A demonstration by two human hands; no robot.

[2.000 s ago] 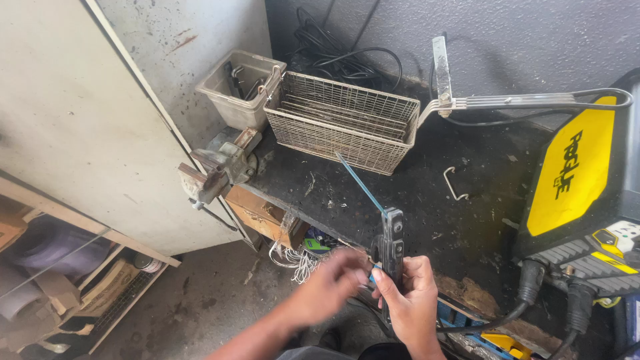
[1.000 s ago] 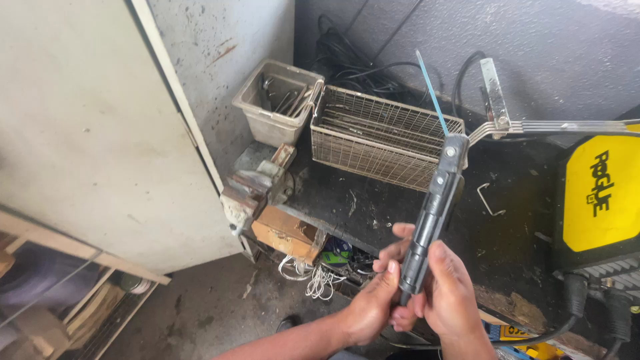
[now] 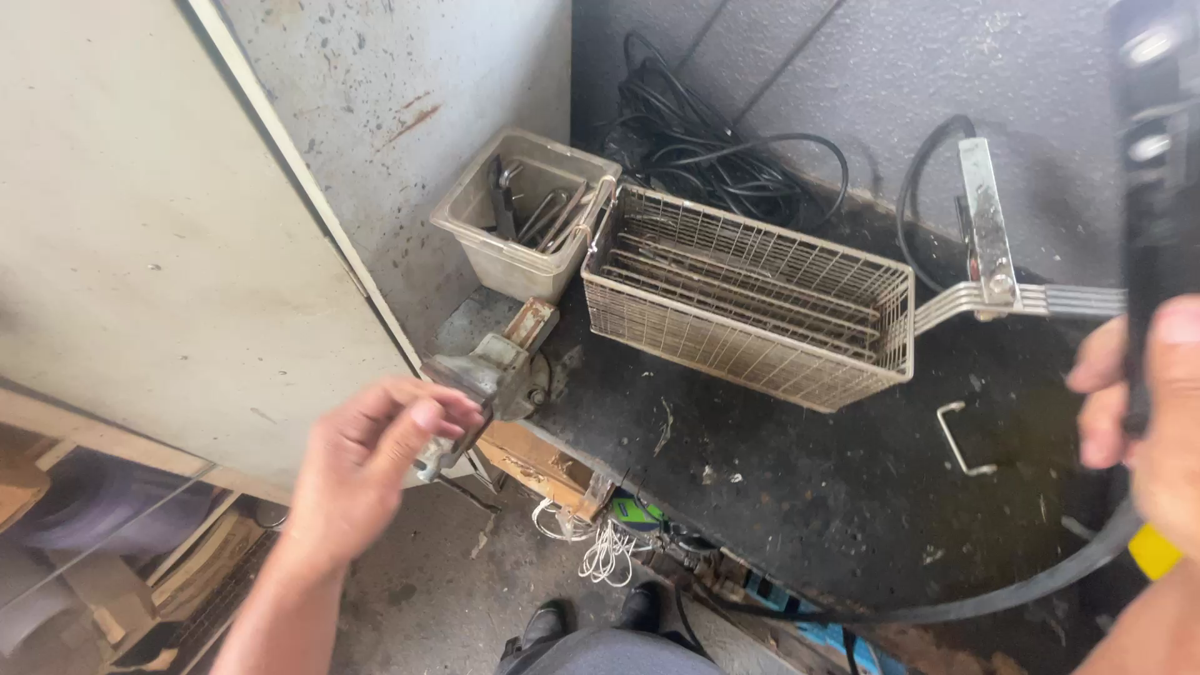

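Note:
My left hand [image 3: 361,469] is raised in front of the bench vise [image 3: 492,375], its fingers curled and nothing plainly seen in them. At the right edge my right hand [image 3: 1162,412] grips a dark, long-bodied tool [image 3: 1158,187] with bright round rivets or screws; its top runs out of view. A wire fryer basket [image 3: 750,319] with metal rods inside stands on the black bench. Touching its left end is a plastic bin [image 3: 525,262] holding metal tools. A small bent metal handle [image 3: 954,441] lies on the bench, right of the basket.
Black cables [image 3: 712,159] are coiled against the wall behind the basket. A pale metal cabinet [image 3: 169,234] stands at the left. Another thick black cable [image 3: 1012,586] crosses the bench's front right. White cord [image 3: 607,553] hangs below the bench edge, near a cardboard box [image 3: 539,469].
My hands have parted: the left is now out by the vise, the right at the right edge with the dark tool. The view has shifted. The thin blue rod at the tool's tip no longer shows.

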